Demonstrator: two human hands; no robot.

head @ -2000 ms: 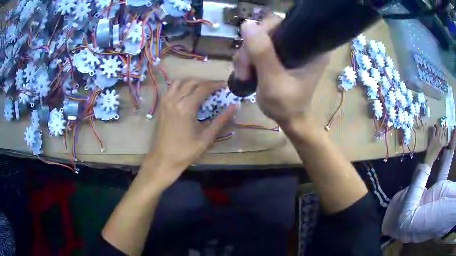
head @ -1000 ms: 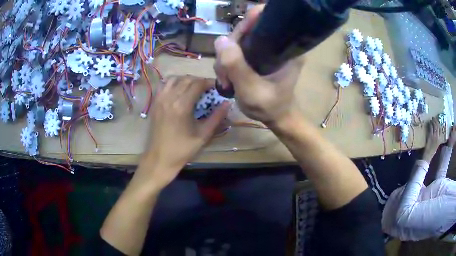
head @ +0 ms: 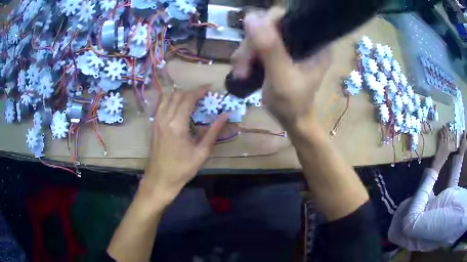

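My right hand (head: 292,82) grips a thick black electric screwdriver (head: 322,25), slanted, its blurred tip end pointing down at the motors in front of me. My left hand (head: 179,135) lies on the cardboard mat (head: 266,148), thumb and fingers around the left side of a small row of geared motors with white star wheels (head: 212,104). The wheels face up. Thin coloured leads with a small white connector (head: 284,134) trail to the right. The exact spot under the driver tip is too blurred to tell.
A large tangled pile of motors (head: 41,77) lies at the left. A flatter motor cluster (head: 399,92) lies at the right, near a clear tray (head: 435,71). A silver metal box (head: 224,25) stands at the back. Another person's sleeve (head: 432,202) shows at the lower right.
Since one second ago, the screwdriver and my right hand have shifted slightly right and the motors under my left hand show more. My left hand still holds them.
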